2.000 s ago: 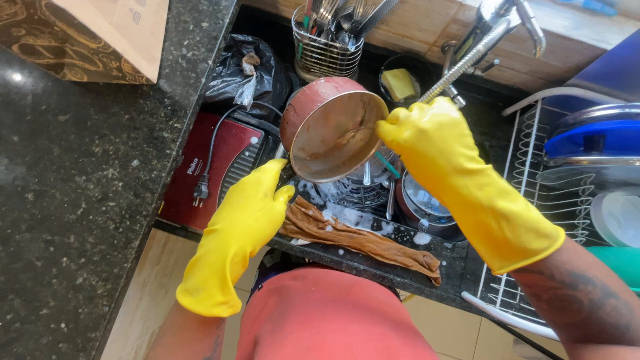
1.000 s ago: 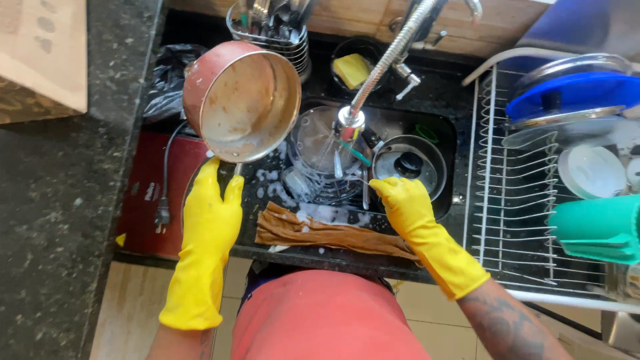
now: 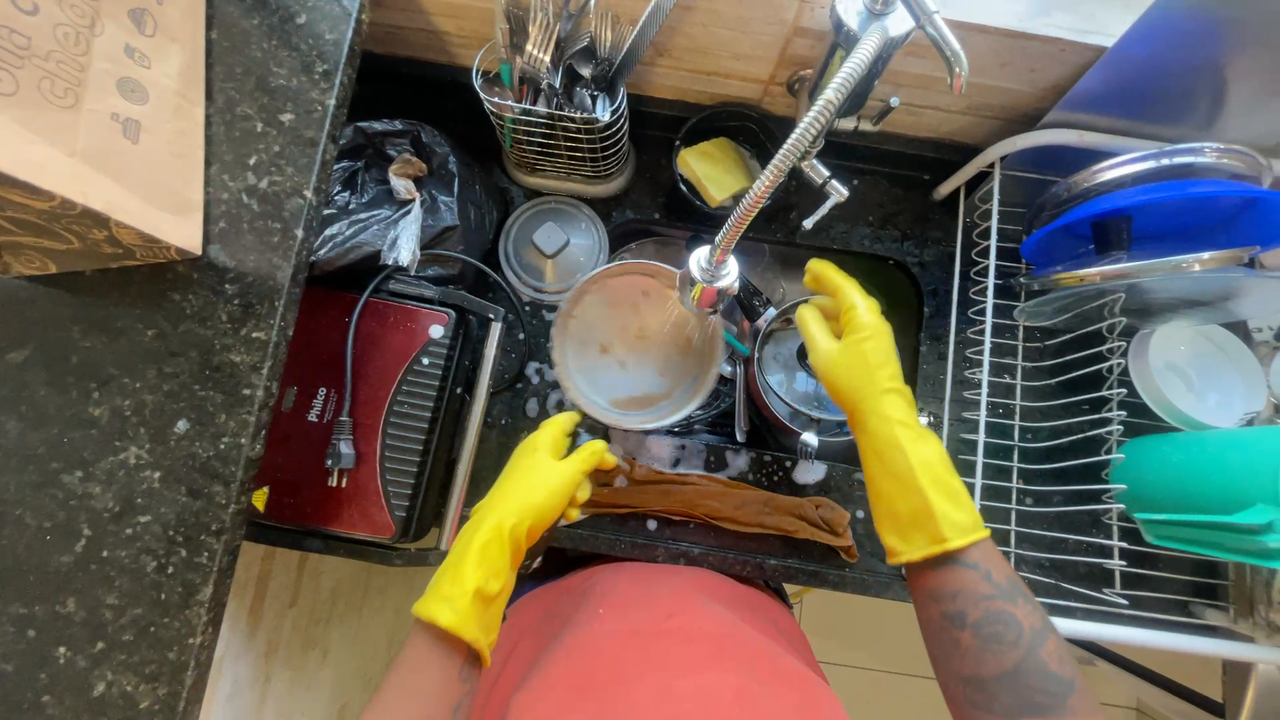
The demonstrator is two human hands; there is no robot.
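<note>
Under the spring-hose faucet head point(image 3: 708, 285), with water spraying from it, a saucepan point(image 3: 637, 345) stands at the left of the sink, its inside cloudy. My left hand point(image 3: 545, 475), in a yellow rubber glove, is just below the pan's near rim, fingers apart; whether it touches the pan or its handle I cannot tell. My right hand point(image 3: 850, 340), gloved too, hovers with parted fingers over a lidded pot point(image 3: 790, 365) in the sink, holding nothing. A fork and other cutlery lie between the two pots. A brown cloth point(image 3: 720, 505) lies along the front edge.
Left of the sink are a red electric grill point(image 3: 340, 410) with its cord and a black plastic bag point(image 3: 400, 190). Behind stand a wire cutlery basket point(image 3: 560, 130), a round lid point(image 3: 553, 247) and a yellow sponge point(image 3: 715, 170) in a dish. A white dish rack point(image 3: 1050, 440) holds dishes at right.
The saucepan, held up at the left by my left hand a second ago, is now lower and under the faucet head. My right hand has moved up and away from the cutlery.
</note>
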